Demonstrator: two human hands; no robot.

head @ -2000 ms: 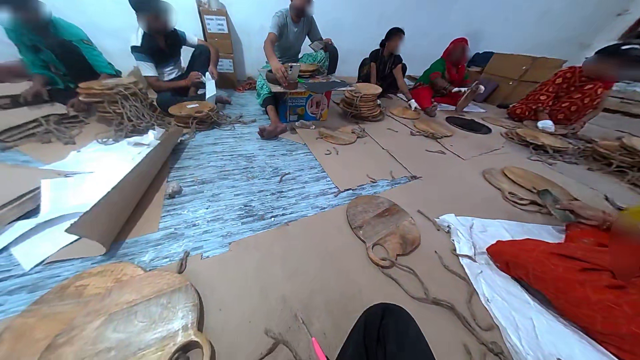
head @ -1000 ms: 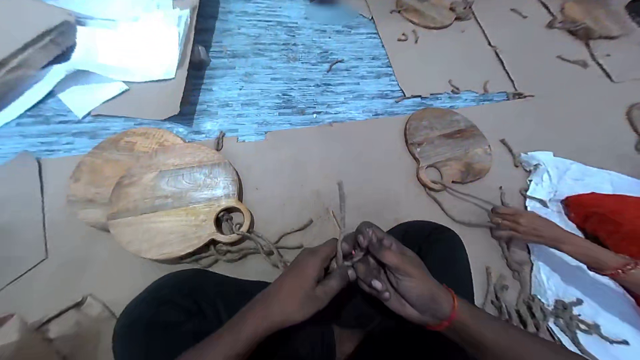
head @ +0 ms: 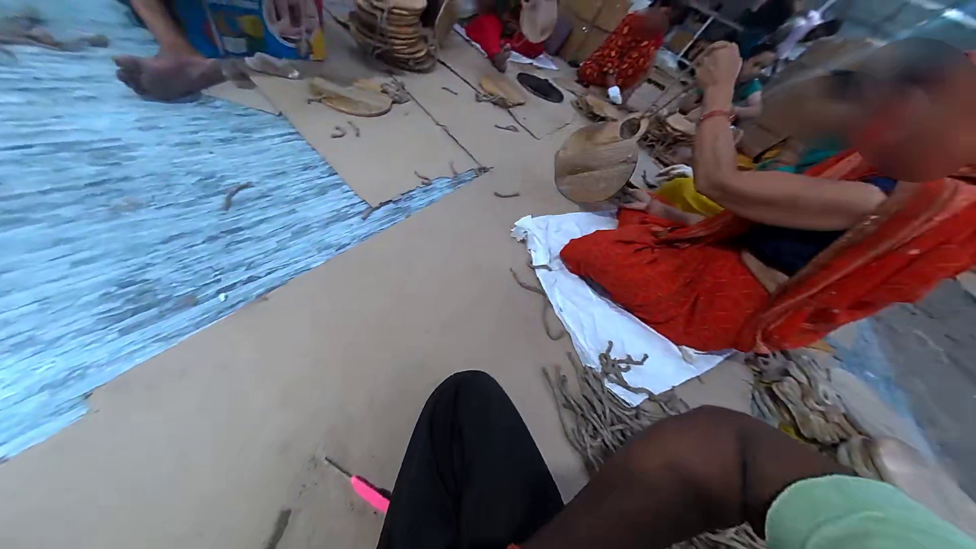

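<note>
Neither of my hands shows; my bent right forearm (head: 656, 480), in a mint-green sleeve, crosses the lower right, and a red wristband just shows at the bottom edge. What my hands hold is hidden. A thin metal-tipped tool with a pink handle (head: 370, 494) lies on the cardboard, left of my black-clad knee. To the right of that knee is a heap of short cord pieces (head: 595, 415). A co-worker in red cloth has one arm raised, with cord near that hand, and a round wooden board with a ring handle (head: 596, 166) hangs upright in front.
Brown cardboard (head: 305, 366) covers the floor before me, beside a blue-white patterned floor (head: 152, 221). A white sheet (head: 610, 328) lies under the co-worker. Farther off are a stack of round boards (head: 390, 38), single boards and seated people. More cord lies at the right.
The view has swung right. My hands, together over my lap a second ago, have left the view. The co-worker's board, flat on the cardboard then, is now raised.
</note>
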